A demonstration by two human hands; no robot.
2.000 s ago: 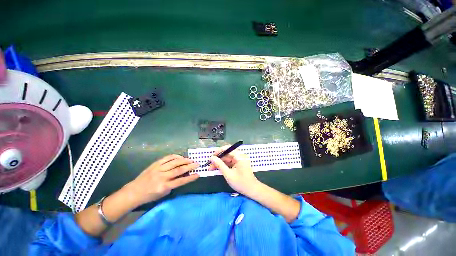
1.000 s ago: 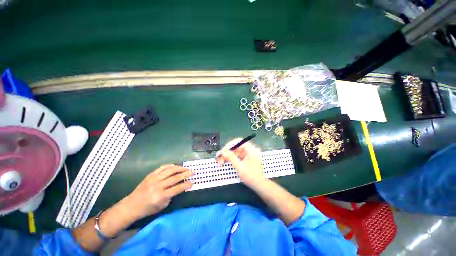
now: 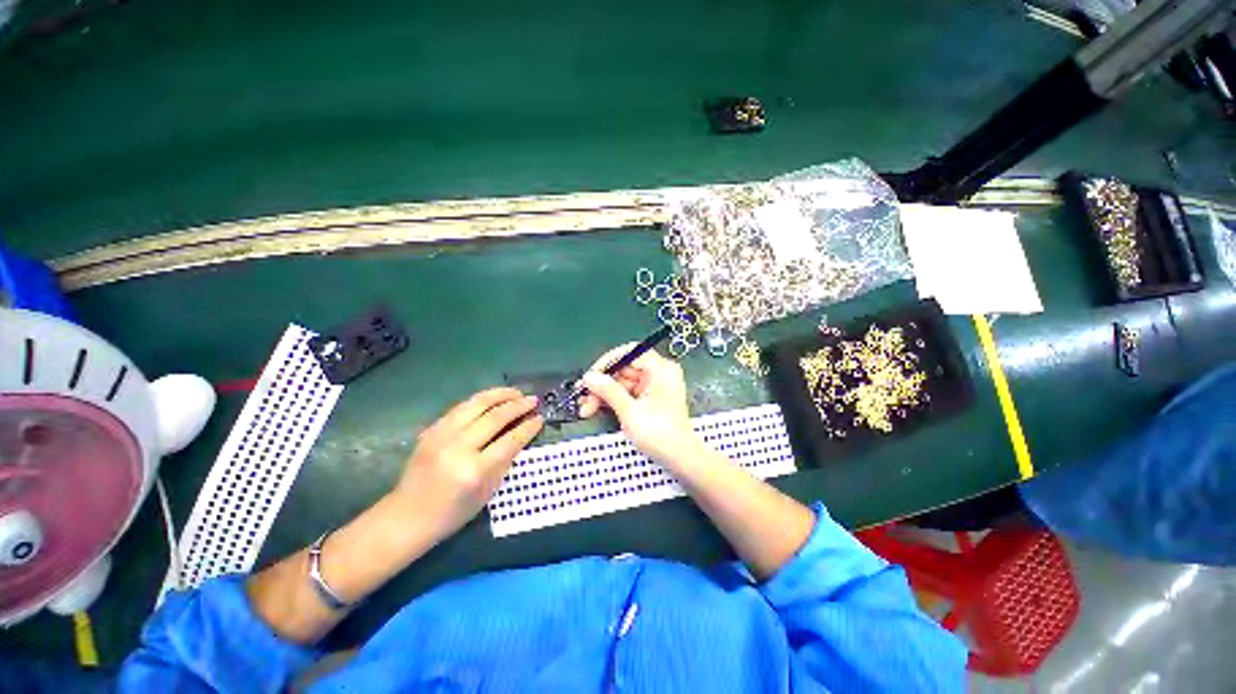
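Note:
My right hand (image 3: 643,397) holds dark pen-like tweezers (image 3: 634,353), with the tip at the black plastic housing (image 3: 559,400) on the green bench. My left hand (image 3: 470,450) rests flat on the bench with its fingertips at the housing's left side, partly covering it; whether it grips the housing is unclear. The white dot sheet (image 3: 644,468) lies just below the hands, with rows of small dark dots. The housing's small details are too fine to make out.
A black tray (image 3: 949,376) of small brass parts sits right. Behind it are a clear bag of metal rings (image 3: 800,244), loose rings (image 3: 674,309) and white paper (image 3: 969,258). A second dot sheet (image 3: 258,454), black housing (image 3: 363,344) and pink-white fan (image 3: 81,461) stand left. A rail (image 3: 407,220) crosses behind.
My right hand with the tweezers has moved from the dot sheet up to the black housing. My left hand has left the sheet's left end and moved up to the housing. The view has shifted slightly.

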